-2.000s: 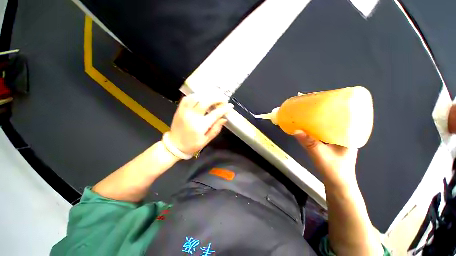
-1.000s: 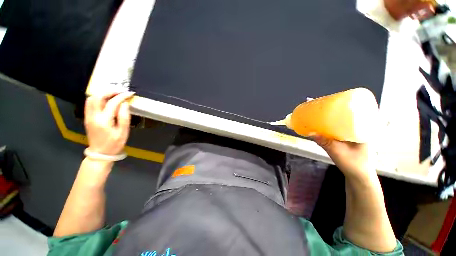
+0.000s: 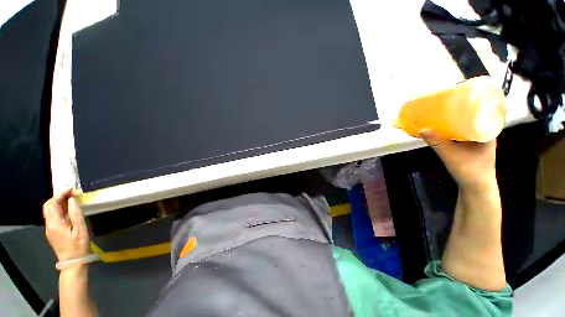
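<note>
A large matt black panel (image 3: 223, 80) lies on the white table (image 3: 248, 174), its near edge close to the table's front edge. A thin pale line of adhesive runs along the panel's near edge, from its left corner to its right corner. My right hand (image 3: 455, 151) holds the orange-yellow glue bottle (image 3: 455, 111) on its side, with the nozzle pointing left at the panel's right front corner. My left hand (image 3: 67, 229) rests with its fingertips on the table's front left corner, by the panel's left corner, and holds nothing that I can see.
Black offcuts (image 3: 526, 43) lie in a tangled heap at the table's back right, with a wide black strip (image 3: 461, 54) beside them. Another black panel (image 3: 25, 111) is at the far left. Dark and blue items stand below the table at the right.
The glue bottle has moved right along the panel's near edge to its right corner, and the pale line is longer. My left hand stays at the left corner. The view has turned and shifted right.
</note>
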